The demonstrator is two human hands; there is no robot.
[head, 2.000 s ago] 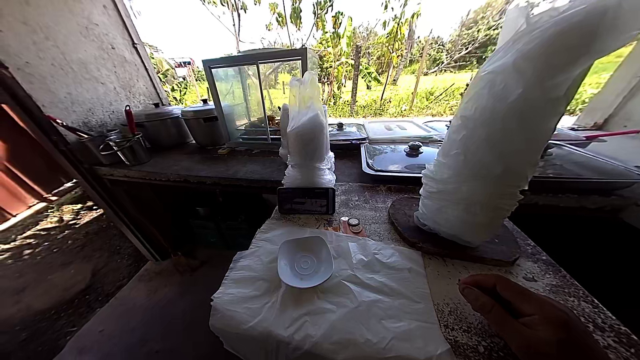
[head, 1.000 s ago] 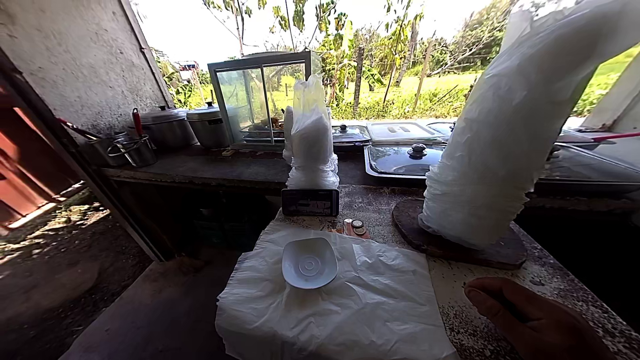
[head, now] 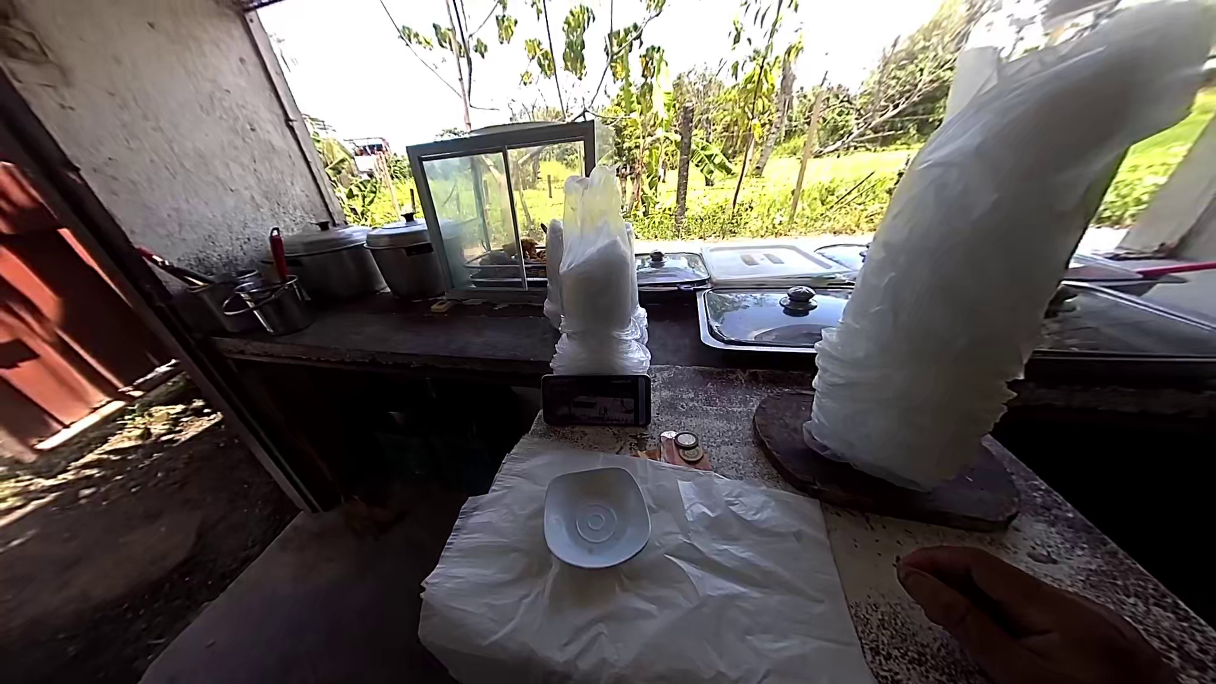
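Observation:
My right hand [head: 1021, 613] rests at the lower right on the speckled counter, its fingers curled together with nothing visible in them. Left of it lies a spread of white plastic bags [head: 731, 589], on which a small white square dish [head: 597, 518] sits, empty. Behind the dish, coins [head: 687, 445] lie on the counter near a phone [head: 597, 400] propped on its side against a bundle of clear plastic bags [head: 598, 285]. Nearest my hand stands a tall stack wrapped in plastic [head: 950, 285] on a dark wooden board [head: 893, 494]. My left hand is out of view.
Lidded metal pots [head: 328, 261] and a glass display case [head: 513, 209] stand along the dark back counter [head: 408, 332]. Lidded food trays [head: 774, 318] extend to the right. The table's left edge drops to a lower surface [head: 332, 598].

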